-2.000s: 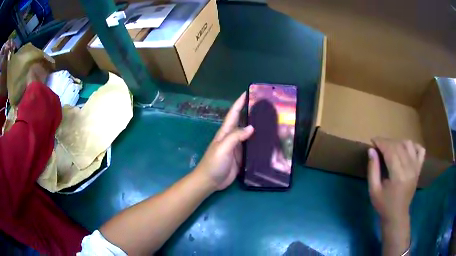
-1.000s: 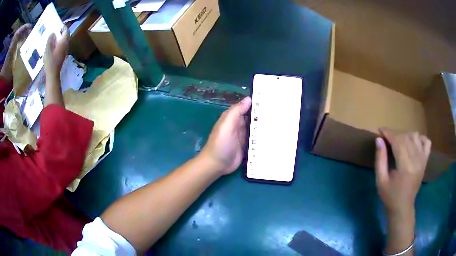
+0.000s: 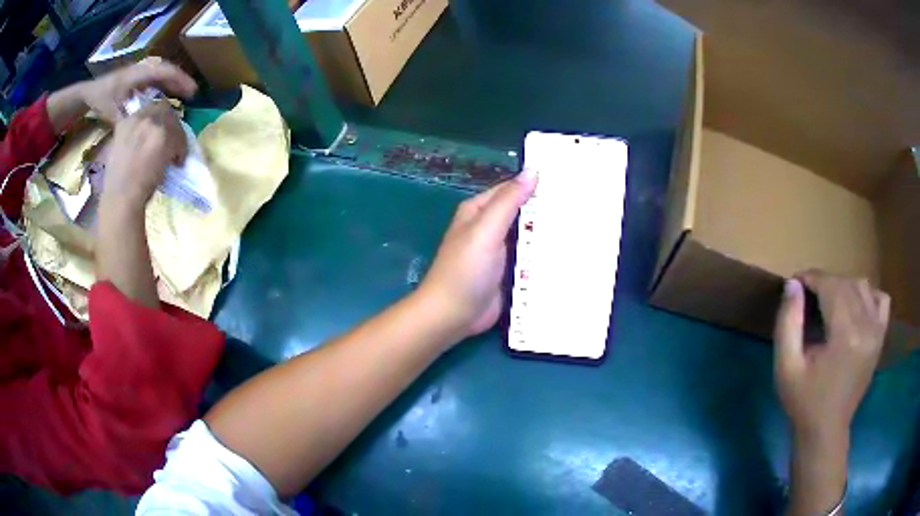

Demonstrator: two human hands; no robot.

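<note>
A smartphone (image 3: 569,247) with a lit white screen is upright in my left hand (image 3: 474,257), above the dark green bench. My thumb lies along its left edge and my other fingers are behind it, hidden. An open, empty brown mailer box (image 3: 792,207) stands at the right with its lid raised. My right hand (image 3: 835,343) grips the near wall of this box, with the thumb outside and the fingers bent over the top edge.
A person in red sleeves (image 3: 141,343) works at the left over a crumpled yellow-tan paper sack (image 3: 237,166). A green post (image 3: 288,76) rises from a worn metal strip. Packed brown boxes (image 3: 373,50) stand behind it. A dark patch (image 3: 646,489) lies on the near bench.
The phone screen has gone from a colourful picture to a white page. The neighbour's hands lifted a printed white sheet and are now low over the sack. My grips have stayed the same.
</note>
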